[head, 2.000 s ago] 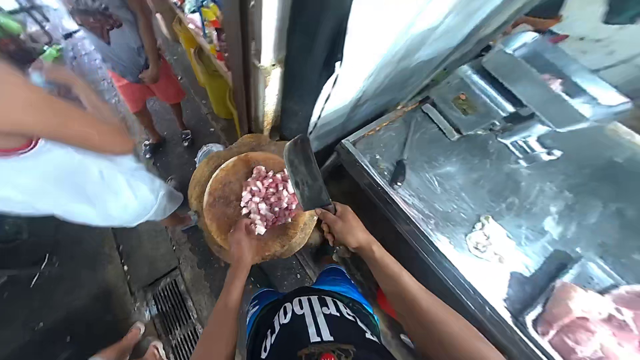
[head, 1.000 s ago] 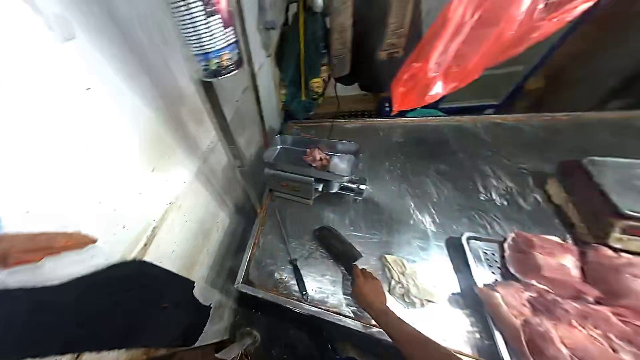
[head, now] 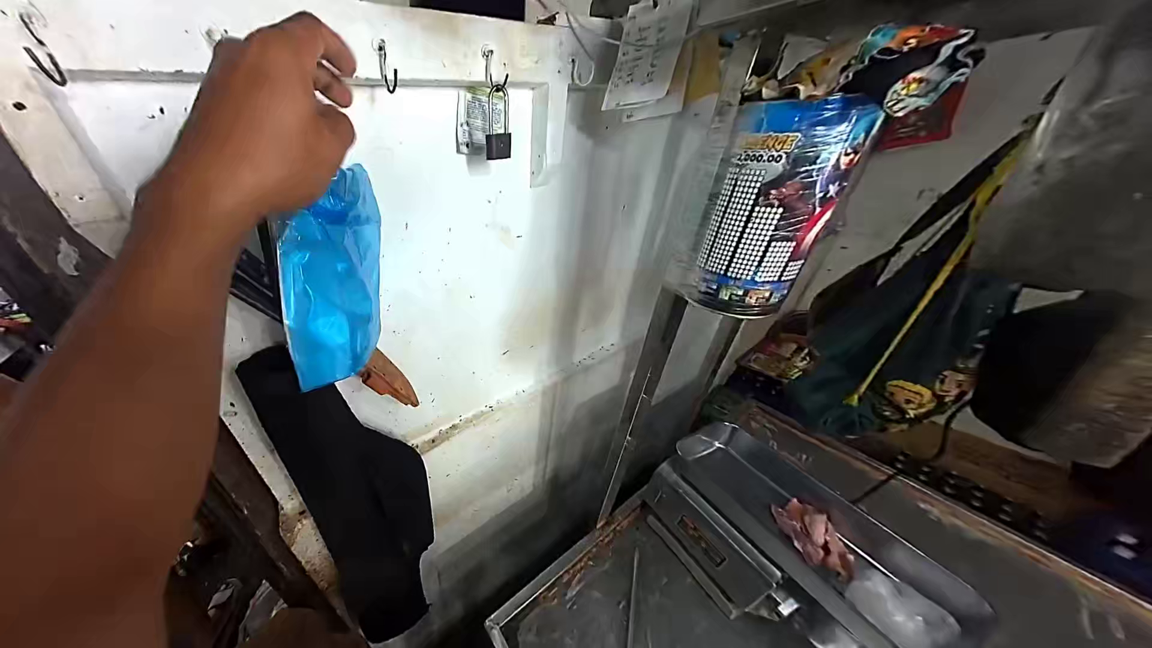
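My left hand [head: 270,121] is raised in front of the white wall, its back toward me and its fingers curled near the row of hooks. A blue plastic bag [head: 331,283] hangs directly below it; the hand hides the bag's top, so whether my fingers grip it cannot be told. Part of a brown object [head: 389,378] sticks out behind the bag's lower edge, and a black cloth [head: 351,504] hangs under that. To the right of the hand are a metal hook [head: 387,67] and a padlock [head: 498,135] hanging from another hook. My right hand is out of view.
A steel scale [head: 711,540] with a piece of meat [head: 813,537] and clear plastic in its tray stands on the metal table [head: 576,598] at lower right. A large clear container with a printed wrap [head: 765,207] is above it. Dark bags [head: 909,333] hang at right.
The view has swung up and left to the wall. My left hand has come into view, raised. My right hand, on the cleaver's handle over the table a second ago, has left the view.
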